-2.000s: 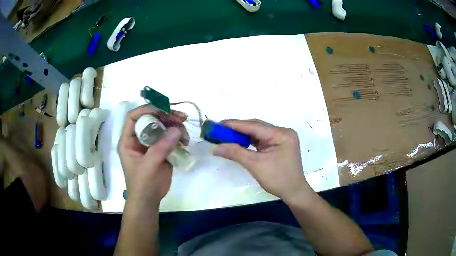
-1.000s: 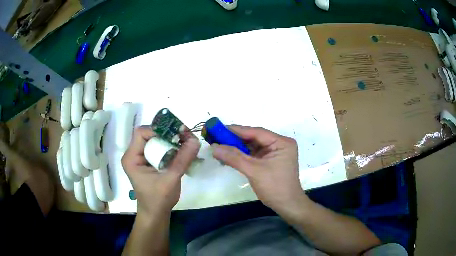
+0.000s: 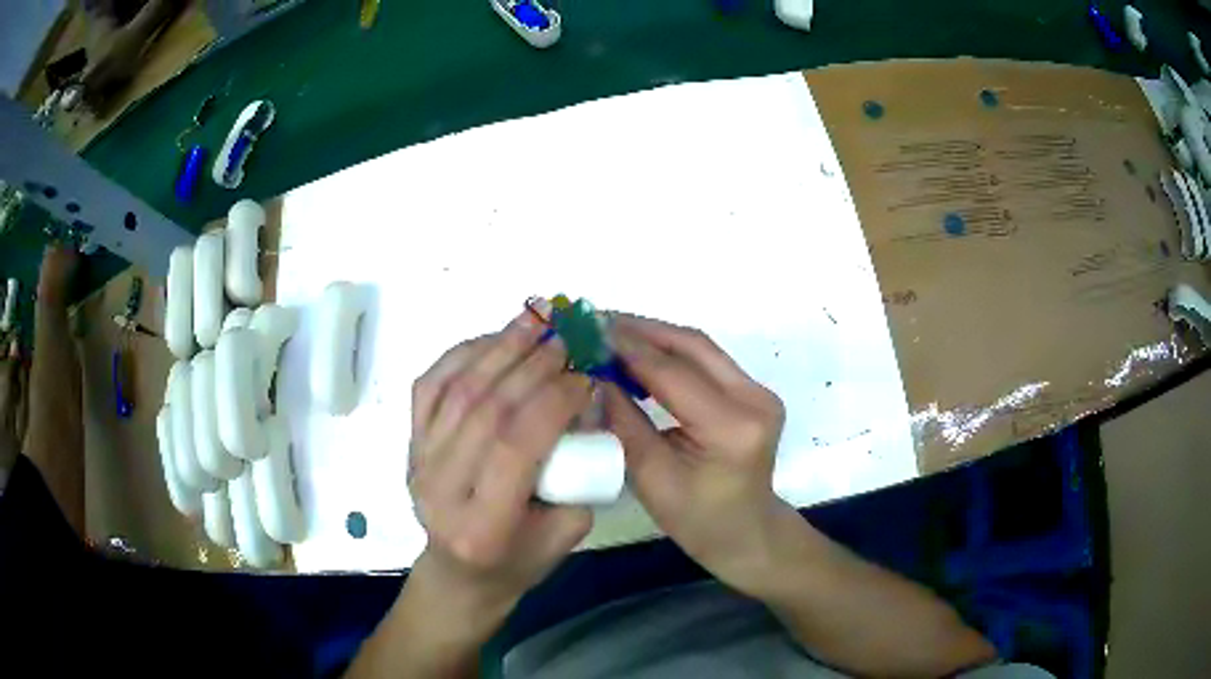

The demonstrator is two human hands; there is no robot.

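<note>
My left hand (image 3: 489,444) holds the white housing shell (image 3: 582,468), whose rounded end shows below its fingers; the rest is hidden. My right hand (image 3: 704,425) is closed on the blue battery (image 3: 624,381), mostly covered by its fingers. The green circuit board (image 3: 580,334) stands at the fingertips of both hands, against the battery, and looks blurred. A short red wire (image 3: 535,307) loops out at the left of the board. I cannot tell whether the battery touches the shell.
White curved housings (image 3: 239,394) lie stacked at the left, with a single one (image 3: 340,348) beside them on the white sheet (image 3: 438,239). The green belt (image 3: 399,80) carries an open shell (image 3: 243,143) and a blue battery (image 3: 190,174). White shells (image 3: 1186,212) lie far right. Another person's arm (image 3: 47,358) is at left.
The hands have come together. My left hand has turned and moved right with the shell, and the board now sits against the battery. The parts on the belt have shifted left.
</note>
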